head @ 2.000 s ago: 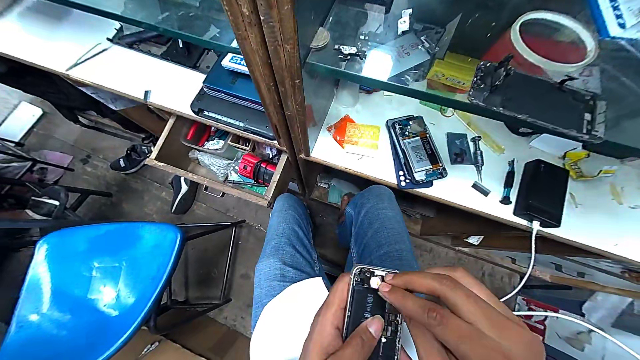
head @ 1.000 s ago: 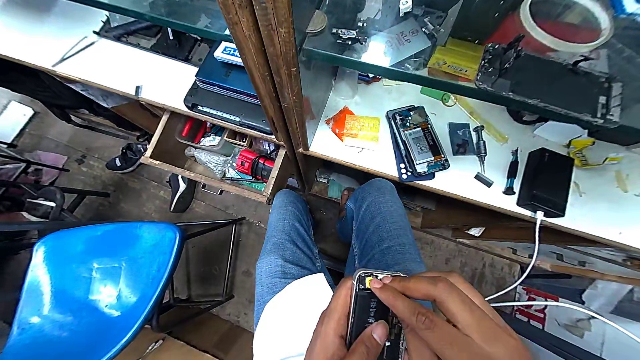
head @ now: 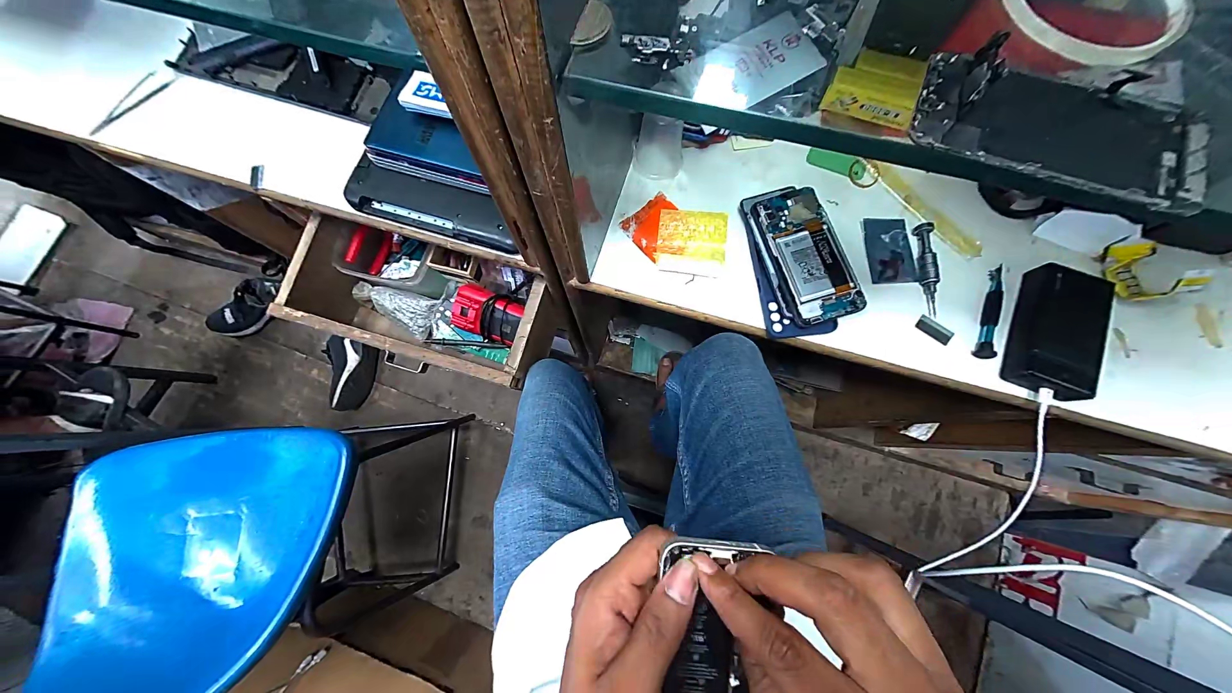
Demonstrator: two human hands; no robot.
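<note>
An opened smartphone [head: 701,640] with a metal frame and its black battery exposed is held above my lap, at the bottom of the head view. Around its left side my left hand [head: 626,616] is closed, its thumb on the phone's upper inner part. My right hand [head: 828,621] holds the right side, thumb tip beside the left thumb near the top edge. The fingers cover much of the phone's inside. On the white bench ahead lies another opened phone [head: 807,258], partly over a dark blue phone panel [head: 770,308].
The bench also holds screwdrivers [head: 926,265] [head: 988,313], a black power bank [head: 1057,332] with a white cable, and yellow and orange packets [head: 693,237]. A glass shelf [head: 770,114] overhangs it. Left are an open wooden drawer [head: 327,327], stacked laptops [head: 433,207] and a blue chair [head: 202,549].
My left thumb has moved up from the battery to the phone's top part, beside my right hand's fingers. A yellow spot seen at the phone's top a second ago is now covered.
</note>
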